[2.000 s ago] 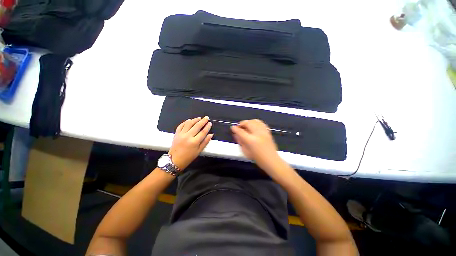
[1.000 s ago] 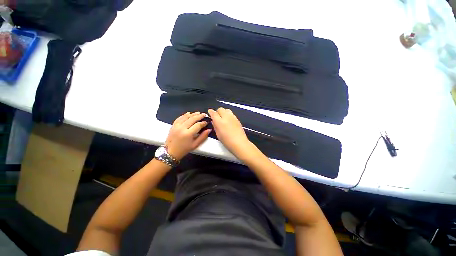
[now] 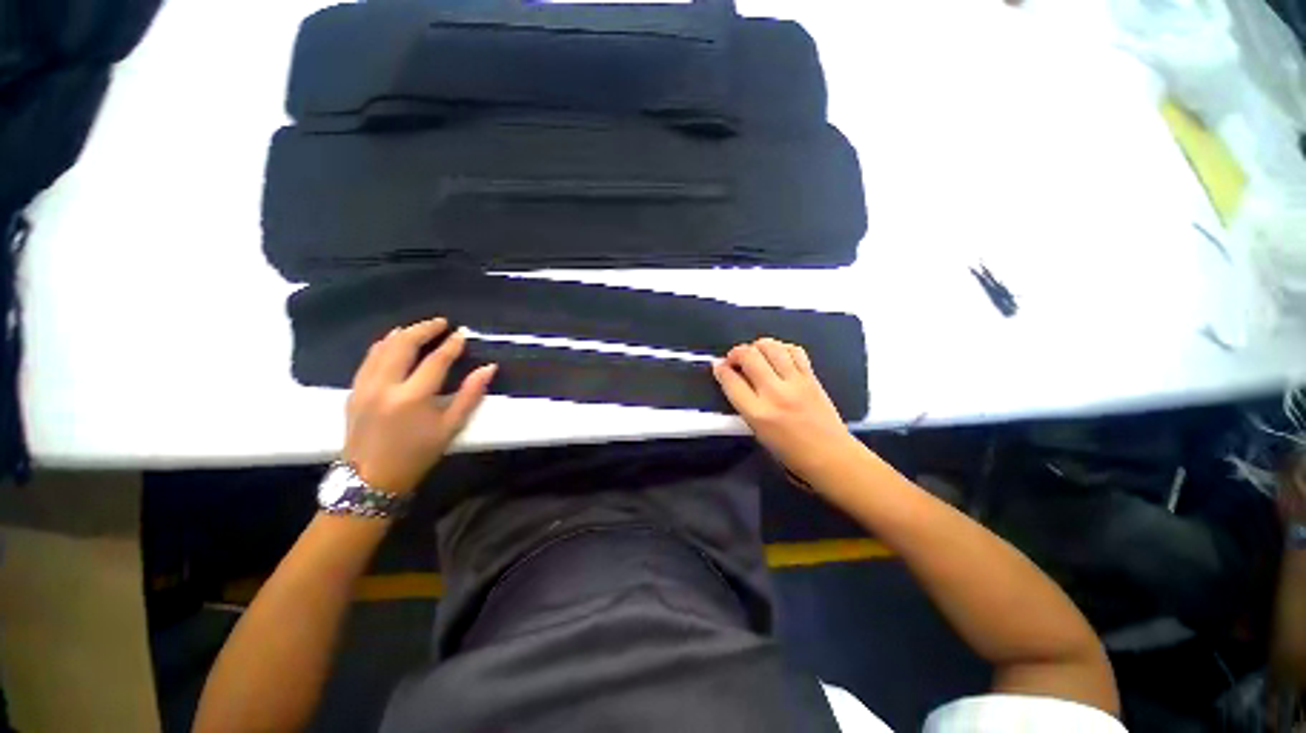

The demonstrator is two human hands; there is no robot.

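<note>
A long black slotted panel (image 3: 616, 384) lies on the white table nearest me. Its slot shows as a thin clean white bar between my hands. My left hand (image 3: 405, 408) lies on the panel, fingertips at the slot's left end and thumb spread apart on the fabric. My right hand (image 3: 788, 408) has its thumb and fingertips together on the lip at the slot's right end. The fabric under the right fingertips is hidden.
A near black panel stack (image 3: 344, 201) and a far stack (image 3: 344, 65) overlap behind the panel. Small dark snips (image 3: 993, 289) lie right. Clear plastic bags (image 3: 1260, 86) and yellow card (image 3: 1206, 161) are far right. Black pieces (image 3: 57, 86) are far left.
My hands have moved apart, the right one to the slot's right end. The slot now shows as a clean white bar instead of a broken line. The view has shifted right.
</note>
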